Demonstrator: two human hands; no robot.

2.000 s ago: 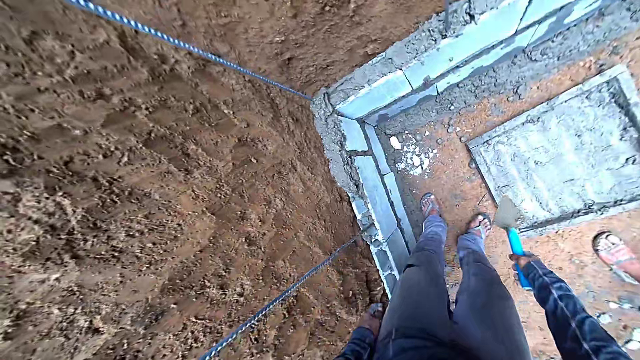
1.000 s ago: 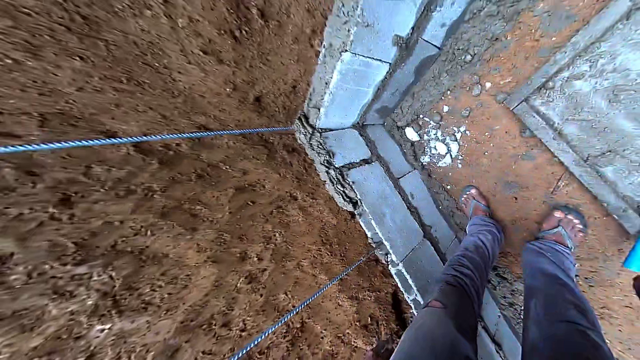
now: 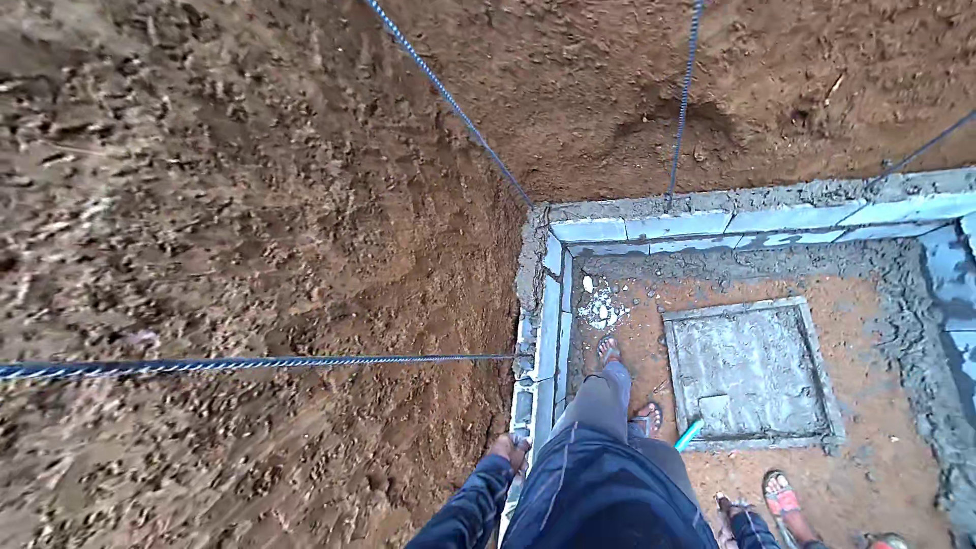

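My left hand (image 3: pixel 512 450) is at the top of the grey block wall (image 3: pixel 547 328), with its fingers bent at the edge; whether it grips anything is unclear. At the lower right, what appears to be my right hand (image 3: pixel 726 506) hangs beside my leg, partly hidden, below a dark sleeve. Up and to the left of it, apart from it, is the turquoise handle (image 3: pixel 688 435) of a trowel. A grey patch that looks like its blade (image 3: pixel 714 413) lies over wet mortar in a shallow framed tray (image 3: pixel 820 366).
Blue twisted ropes (image 3: pixel 457 110) run across the brown earth bank (image 3: pixel 267 229) to the wall. White fragments (image 3: pixel 602 305) lie on the ground near the inner corner. Another person's sandalled foot (image 3: pixel 781 496) is at the lower right.
The view has swung and now takes in more of the enclosure. Two seconds ago my right hand held the trowel's handle; now the hand and the handle appear apart.
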